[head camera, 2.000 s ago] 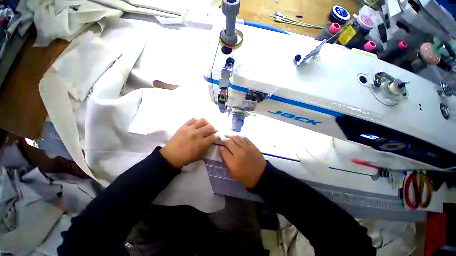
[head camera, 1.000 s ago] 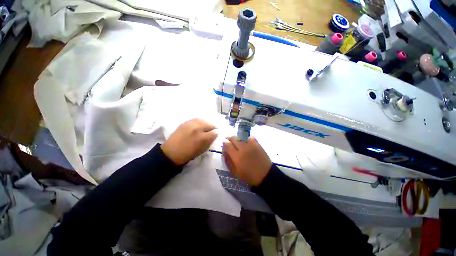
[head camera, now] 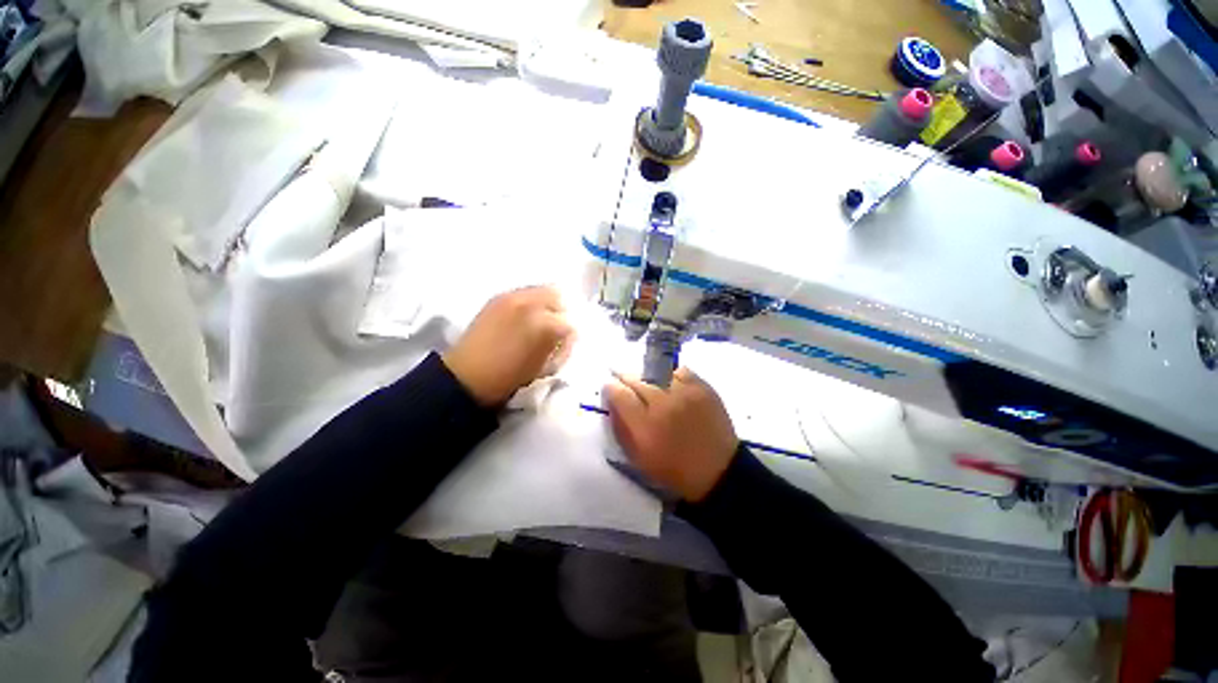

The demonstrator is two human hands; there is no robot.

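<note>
The cream garment panel point(head camera: 314, 300) lies in folds left of the needle area, with a corner over the table's front edge. A small pale pocket piece point(head camera: 395, 274) lies on it. My left hand point(head camera: 514, 347) has its fingers curled on the cloth, pinching it left of the needle area. My right hand point(head camera: 672, 430) is just below the machine head's left end, fingertips bent down on the cloth. The white sewing machine point(head camera: 828, 267) stands to the right. The needle and fingertips' contact are washed out by glare.
Red-orange scissors loops point(head camera: 1111, 536) are at the machine's right end. Thread spools point(head camera: 915, 104) and thin metal tools point(head camera: 815, 72) lie behind the head. Cream cloth pieces point(head camera: 174, 60) are heaped at back left. Greyish cloth point(head camera: 67, 560) lies below the table at left.
The machine appears further right in view. My left hand has moved slightly up and away from my right hand. The panel's front corner has shifted right, over the grey edge.
</note>
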